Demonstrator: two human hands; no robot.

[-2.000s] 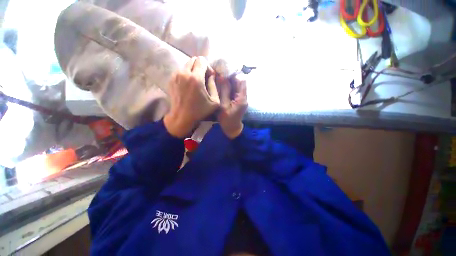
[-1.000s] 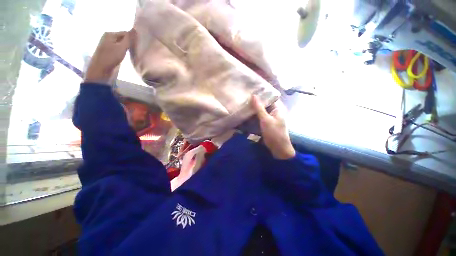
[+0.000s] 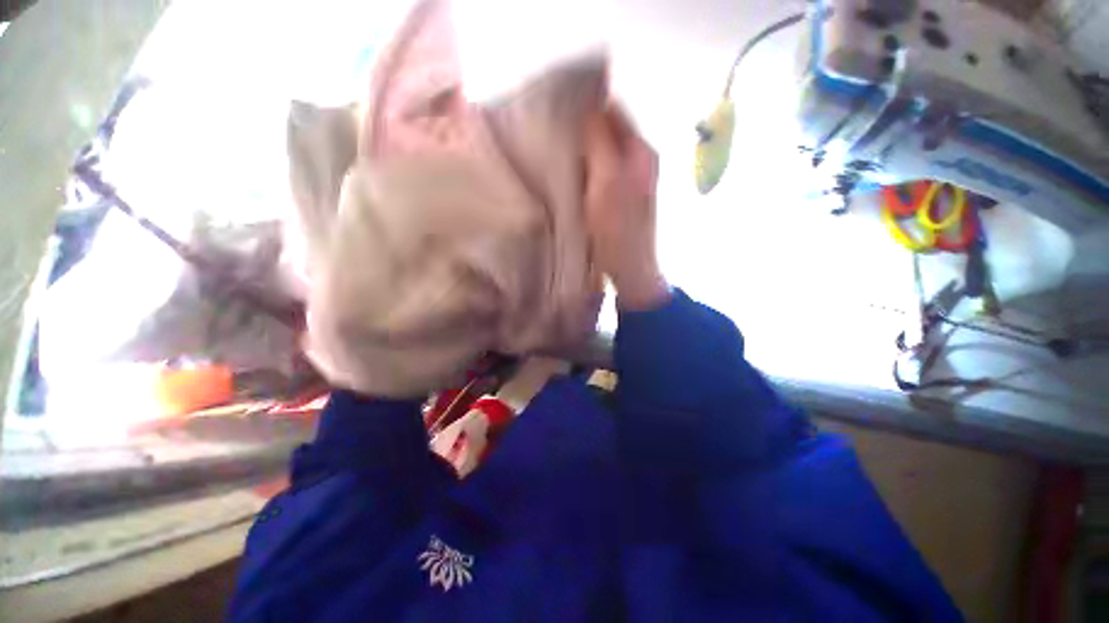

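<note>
A pale pink-beige garment (image 3: 426, 243) is bunched up in front of me, over the front edge of the white table, and is blurred. Its pinker inner side (image 3: 417, 104) shows at the top. My right hand (image 3: 626, 201) is at the garment's right side, raised, with the fingers partly hidden and blurred against the cloth. My left hand is hidden behind the garment; only its blue sleeve shows below the cloth.
The white sewing machine (image 3: 961, 110) with a blue stripe stands at the upper right. Scissors (image 3: 934, 217) with yellow and red-orange handles lie under its arm. A pale yellow-green oval object (image 3: 715, 146) is left of it. Dark cords (image 3: 924, 347) lie at the right.
The garment has been lifted and bunched, and its pinker side now shows. My right hand has moved up along its right side. My left hand has gone from the upper left to behind the cloth.
</note>
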